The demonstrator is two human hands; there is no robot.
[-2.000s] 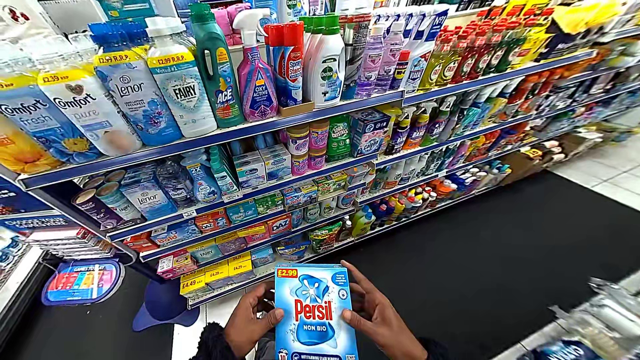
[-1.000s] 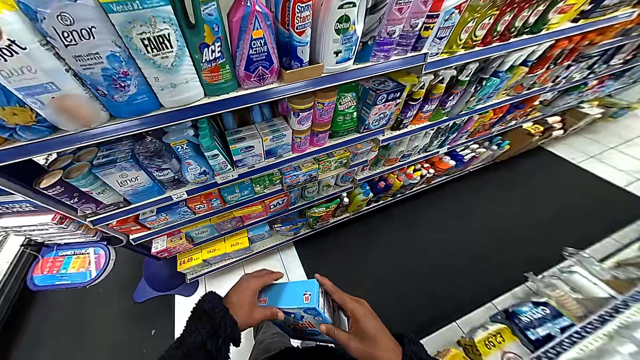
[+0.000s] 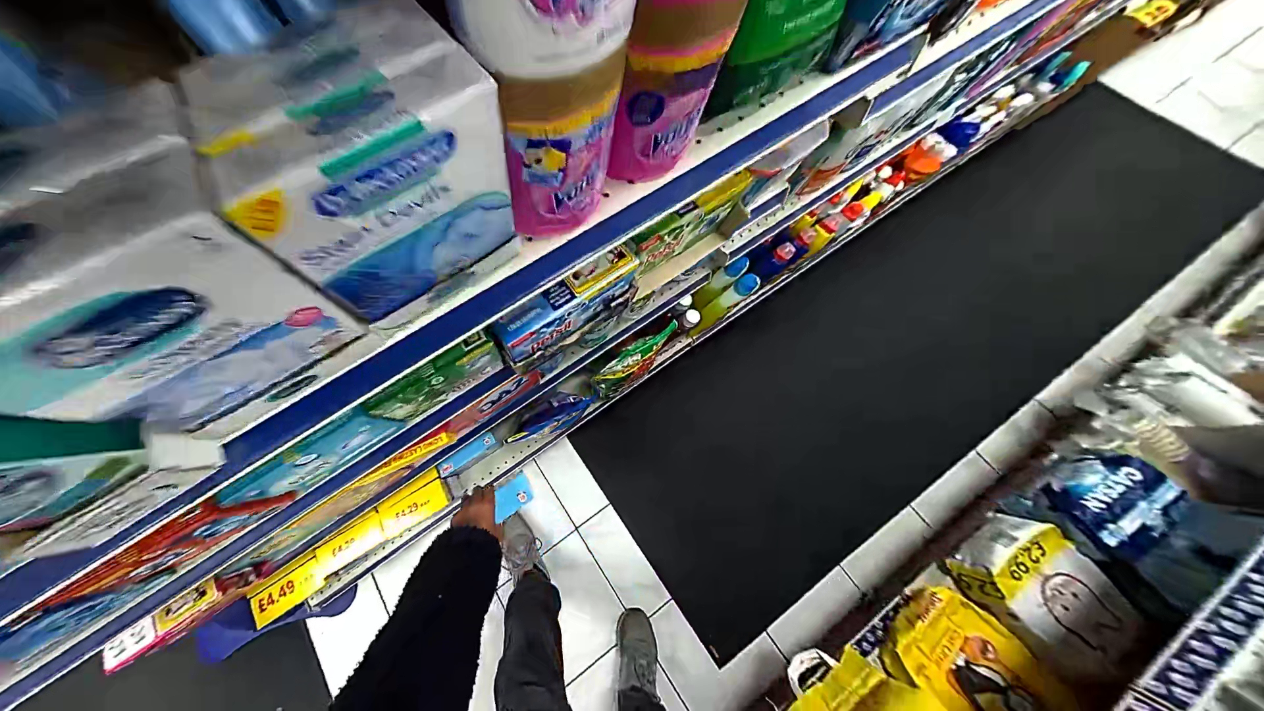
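My left hand (image 3: 477, 509), at the end of a fuzzy black sleeve, is low beside the bottom shelf's edge. It is on a small light-blue box (image 3: 513, 497), whose top shows just right of the fingers; most of the grip is hidden. A similar light-blue box (image 3: 468, 454) lies on the low shelf just above the hand. Yellow price labels (image 3: 413, 505) run along the shelf edge to the left. My right hand cannot be made out.
Shelving with a blue edge strip (image 3: 592, 257) crosses the view, holding tissue boxes (image 3: 395, 188) and pink tubs (image 3: 563, 158). A black mat (image 3: 889, 346) covers the tiled aisle (image 3: 592, 563). My shoes (image 3: 637, 642) stand below. Yellow bags (image 3: 948, 642) fill the opposite shelf.
Both hands held the blue Persil box in front of me and tipped it over. Now the left hand is down at the low shelf, and the view is much closer to the shelving.
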